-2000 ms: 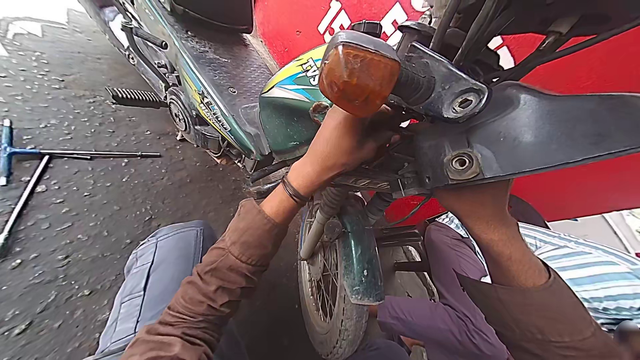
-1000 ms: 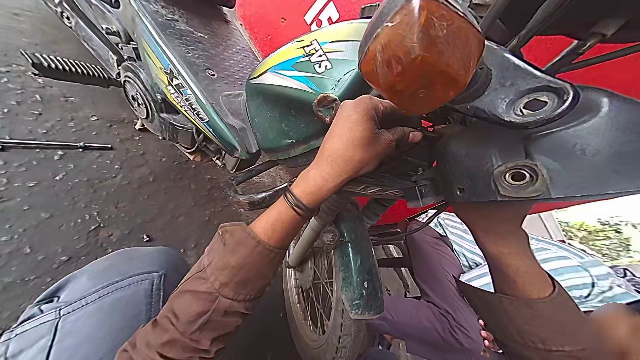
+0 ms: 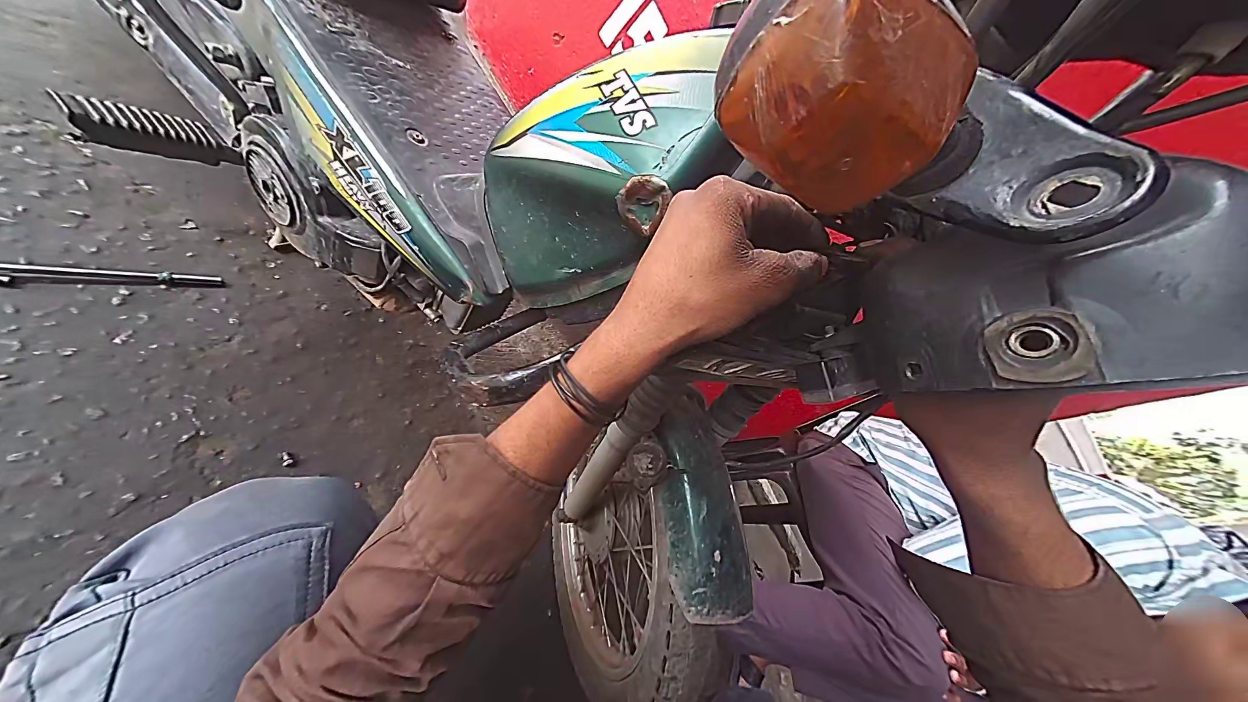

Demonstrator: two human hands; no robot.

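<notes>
My left hand [image 3: 726,258] reaches to the front of a green TVS moped, beside its tank [image 3: 575,166]. Its thumb and bent fingers meet at dark parts below the orange turn signal [image 3: 848,107]; what they pinch is too small to tell. My right wrist [image 3: 980,429] comes up under a black panel [image 3: 1121,283] with a metal-rimmed hole, and the panel hides the fingers. Below my left hand are a fork leg [image 3: 614,463], the green front mudguard [image 3: 702,526] and the spoked front wheel [image 3: 629,585].
A dark metal rod [image 3: 112,277] lies on the gritty ground at left, below the moped's footrest [image 3: 146,127]. A person in purple trousers [image 3: 829,595] and a striped garment is close behind the wheel. A red panel [image 3: 546,49] with white lettering stands behind the moped.
The view has moved closer to the front of the moped, and the blue-handled tool at left has left the frame. My left hand stays by the turn signal, my right behind the black panel.
</notes>
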